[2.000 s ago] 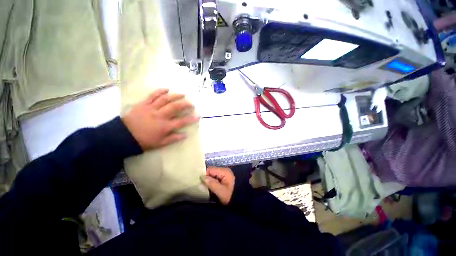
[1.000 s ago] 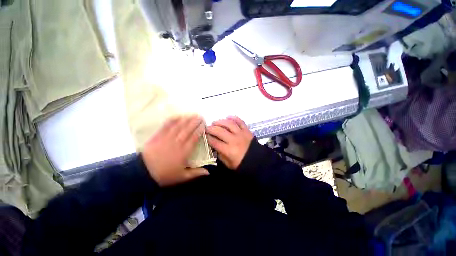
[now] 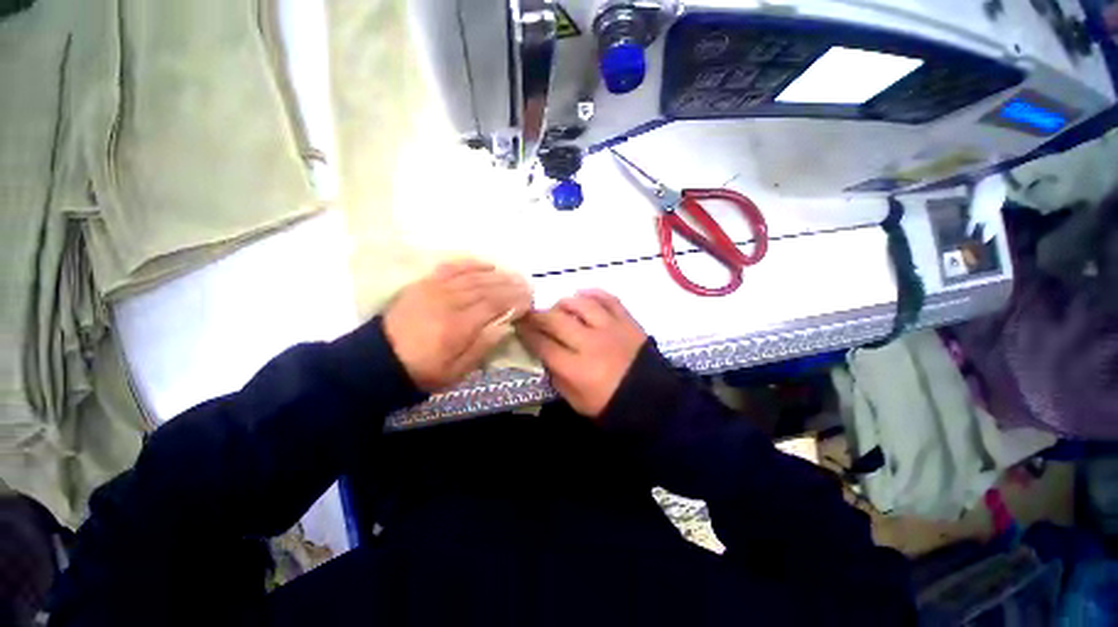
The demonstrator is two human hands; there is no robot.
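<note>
A pale khaki garment panel (image 3: 380,159) runs from the top of the picture down the table, left of the needle area. My left hand (image 3: 460,321) lies on its near end, fingers bent over a folded edge. My right hand (image 3: 586,347) pinches the same folded edge at its right side, fingertips almost touching the left ones. The fold is mostly hidden under the fingers. The white sewing machine (image 3: 760,92) stands beyond, its presser foot area washed out by light. Red-handled scissors (image 3: 711,239) lie to the right of the needle area.
A layered stack of khaki pieces (image 3: 184,135) covers the left side. A dark green tie (image 3: 905,272) wraps the table's right end beside a small switch box (image 3: 969,245). Pale green cloth (image 3: 913,429) and a person's purple checked clothing (image 3: 1054,331) show at the right.
The panel's near end, earlier flat over the table edge, is folded up, and both hands have come together on it. Since the last frame the hands are slightly farther right. The view has shifted.
</note>
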